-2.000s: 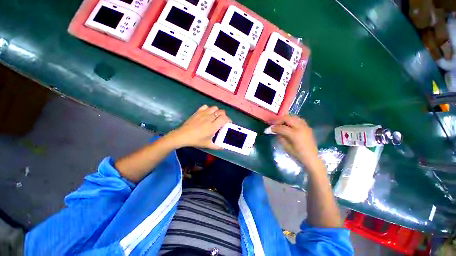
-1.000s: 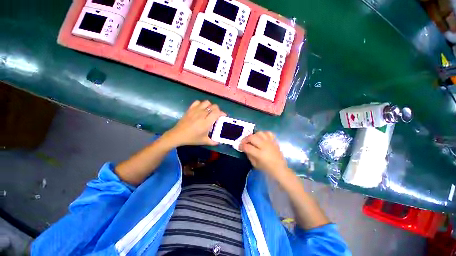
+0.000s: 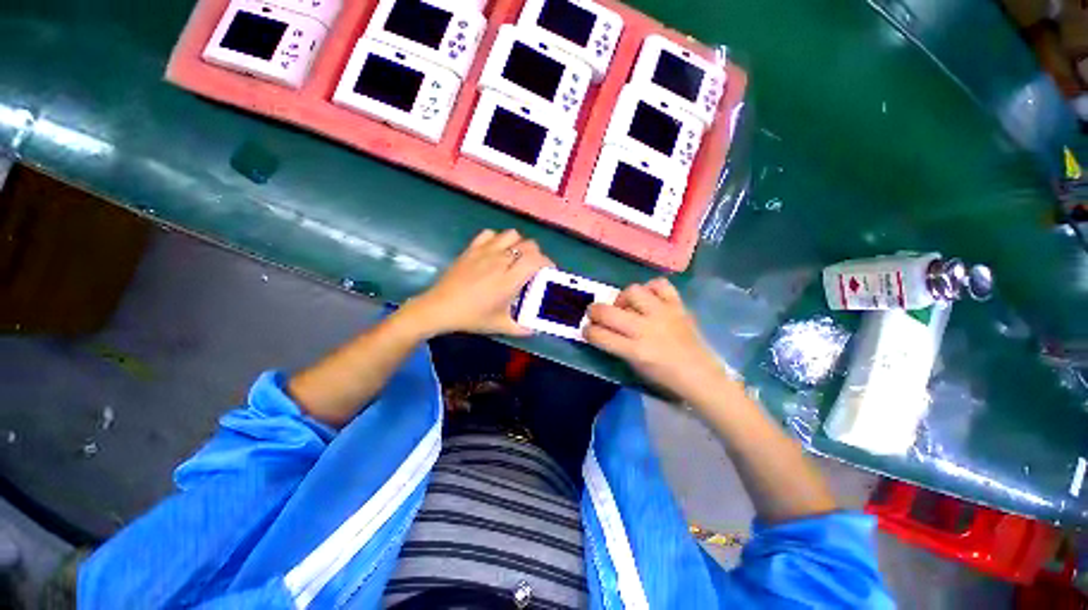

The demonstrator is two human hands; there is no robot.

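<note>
A white digital camera (image 3: 558,303) with a black screen lies face up at the bench's near edge. My left hand (image 3: 487,286) grips its left end. My right hand (image 3: 650,330) is over its right end, fingertips bent down at the screen and buttons. Whether a wipe is under these fingers cannot be seen. Behind my hands a pink-red foam tray (image 3: 394,139) holds several white cameras in columns, screens up; its far side is cut off by the picture's top edge.
On the bench at right lie a white bottle (image 3: 881,284) with a metal top, a white wipe pack (image 3: 884,381) and a crumpled clear film clump (image 3: 809,350). Clear film lies at the tray's right edge. A red stool (image 3: 966,524) stands on the floor at lower right.
My right hand came from the bench right of the camera, where it pinched a small white wipe, to the camera's right end, then moved onto its screen. My left hand keeps its hold.
</note>
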